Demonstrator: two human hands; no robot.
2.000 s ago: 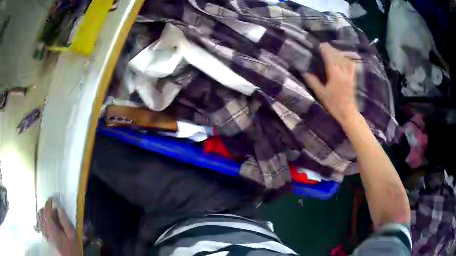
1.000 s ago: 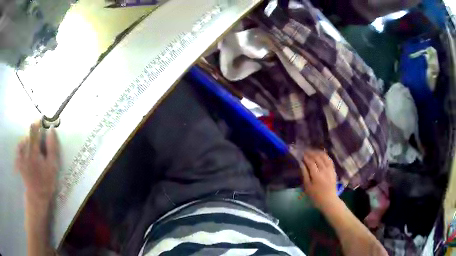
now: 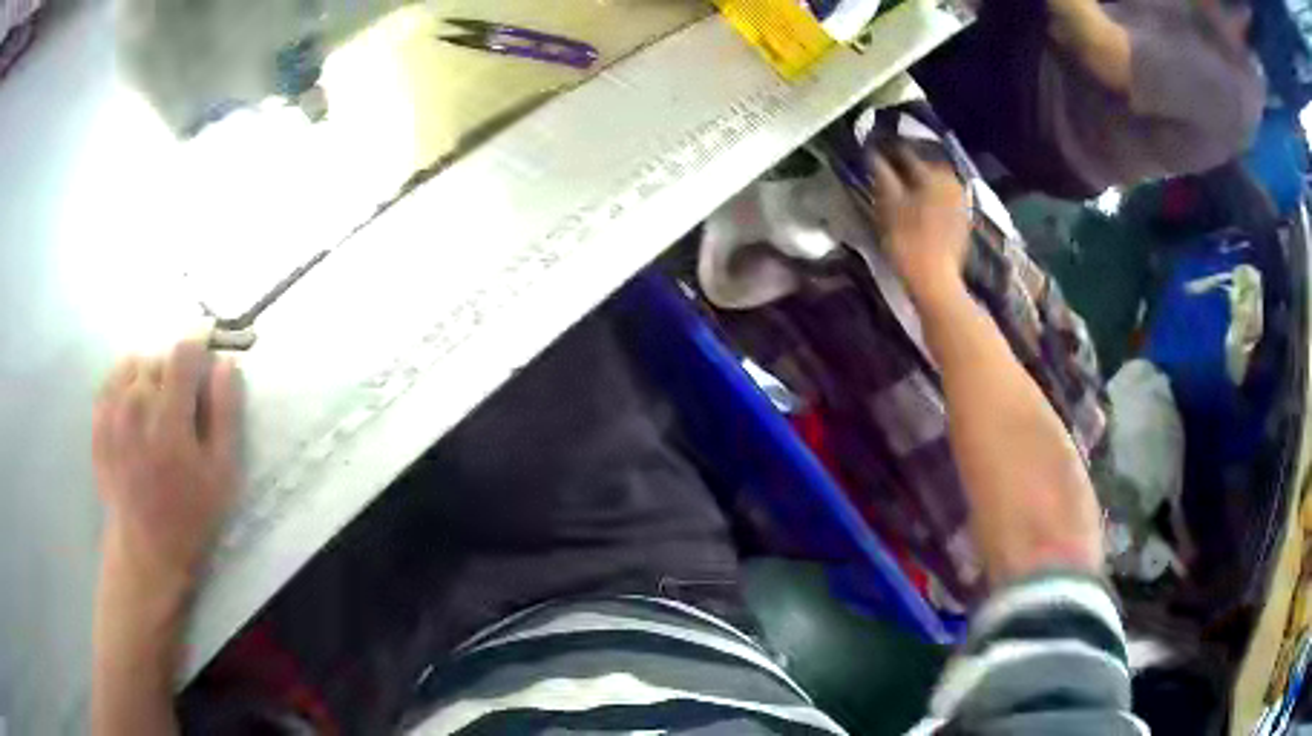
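Note:
My right hand (image 3: pixel 924 209) reaches to the far end of the plaid fabric heap (image 3: pixel 849 360), with fingers bent on the cloth; whether it grips any is blurred. The purple, white and grey heap lies in a bin with a blue edge (image 3: pixel 784 439). A limp white cloth piece (image 3: pixel 751 247) lies on the heap's left side. My left hand (image 3: pixel 170 431) rests flat on the white machine table (image 3: pixel 475 309), holding nothing, fingertips at the corner of the bed gap.
Thread snips (image 3: pixel 521 42) lie on the cream machine bed. A yellow box (image 3: pixel 781 32) sits at the far table edge. The blurred grey machine part (image 3: pixel 216 58) is upper left. Another person's arm and dark clothing (image 3: pixel 1151 94) are upper right. A white bundle (image 3: pixel 1144 446) is at right.
My right hand has moved from the near end of the heap to its far end. My left hand stays on the table. The view has shifted, bringing the snips and yellow box into sight.

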